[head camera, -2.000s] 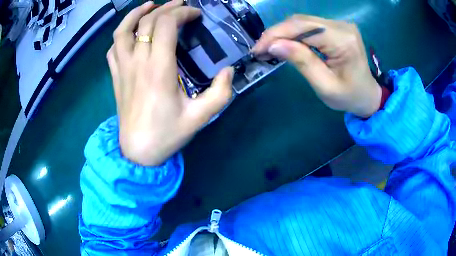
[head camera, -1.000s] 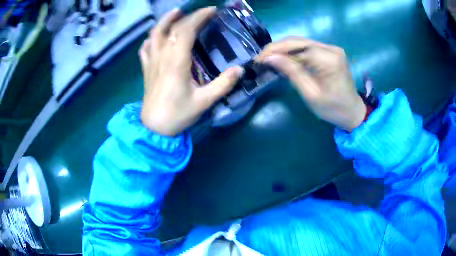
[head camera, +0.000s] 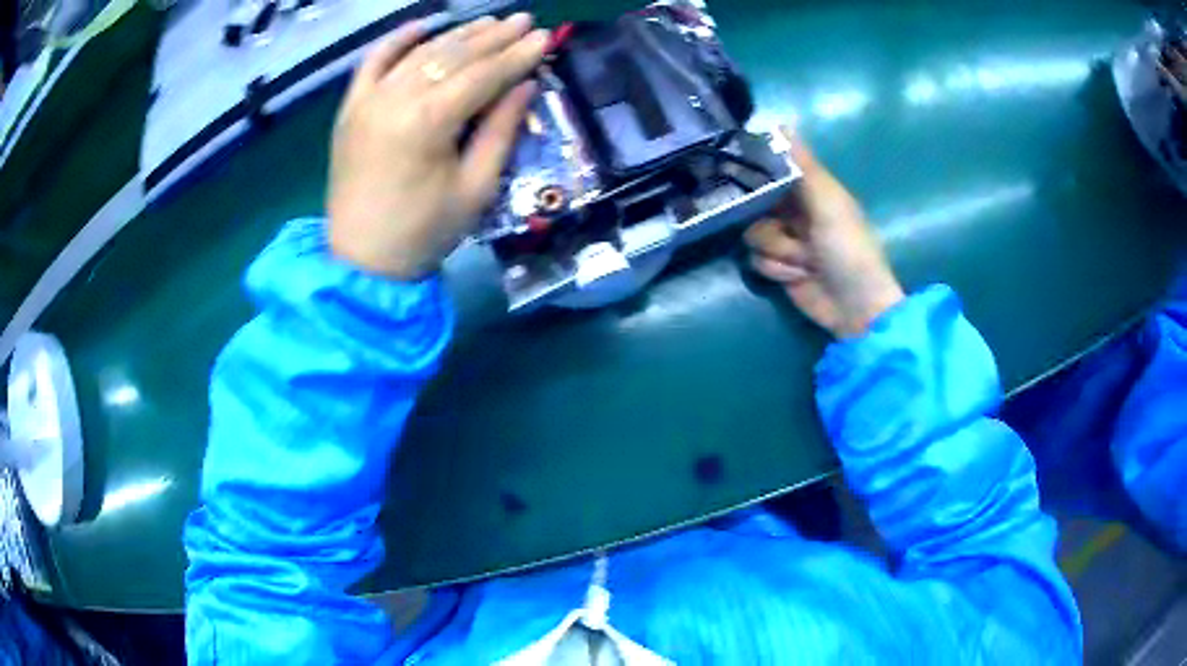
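The open device unit (head camera: 625, 143) lies tilted at the top centre, with a pale frame. A black inner module (head camera: 638, 98) fills its middle. A shiny circuit board (head camera: 553, 182) with a copper ring sits at its left end, with red wire above. My left hand (head camera: 417, 143) grips the unit's left end, fingers over its top edge near the red wire. My right hand (head camera: 827, 247) holds the right corner of the frame; some fingertips are hidden behind it. A white round base (head camera: 605, 284) shows under the near edge. No tool is visible in either hand.
The unit is over a shiny green curved bench (head camera: 625, 416). A white disc (head camera: 46, 429) stands at the left. A white sheet (head camera: 234, 78) with black pieces lies upper left, behind a pale rail. Another person's blue sleeve (head camera: 1156, 410) is at the far right.
The unit has turned, so its board end and near edge now show. My right hand has moved from the inner wires to the right corner, and the dark thin tool is out of sight.
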